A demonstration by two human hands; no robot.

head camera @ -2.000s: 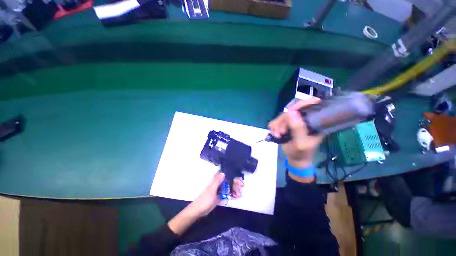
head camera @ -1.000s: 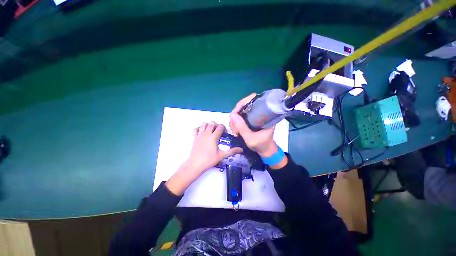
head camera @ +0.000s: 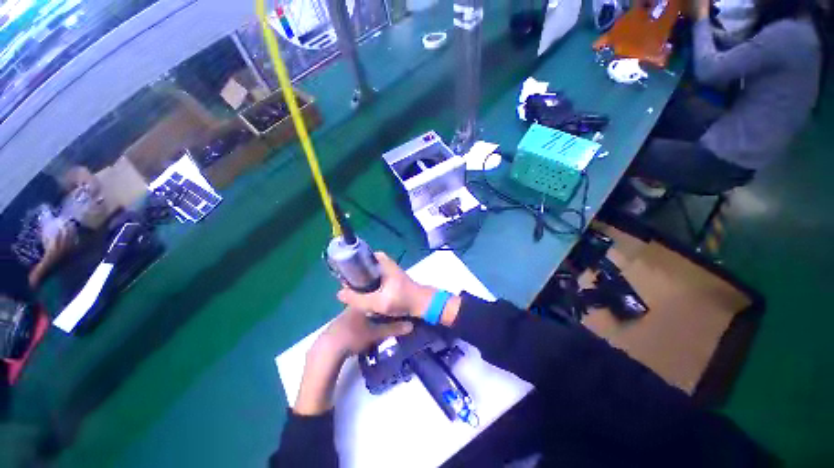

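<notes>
A black device body lies on a white sheet in front of me. Its black handle points toward me, with a blue bit and thin wires at the tip. My right hand, with a blue wristband, grips the grey electric screwdriver, held upright over the far side of the body on its yellow cord. My left hand is on the body's left and far side, fingers close under the screwdriver. The screwdriver's bit and the spot it meets are hidden by my hands.
The white and black screw feeder stands beyond the sheet, with a teal perforated box and black cables to its right. A cardboard box with black parts is below the bench edge at right. People sit at right and across the bench.
The view has swung, bringing the far bench and seated people into sight. My right hand brought the screwdriver over the unit. My left hand moved from the handle to the body.
</notes>
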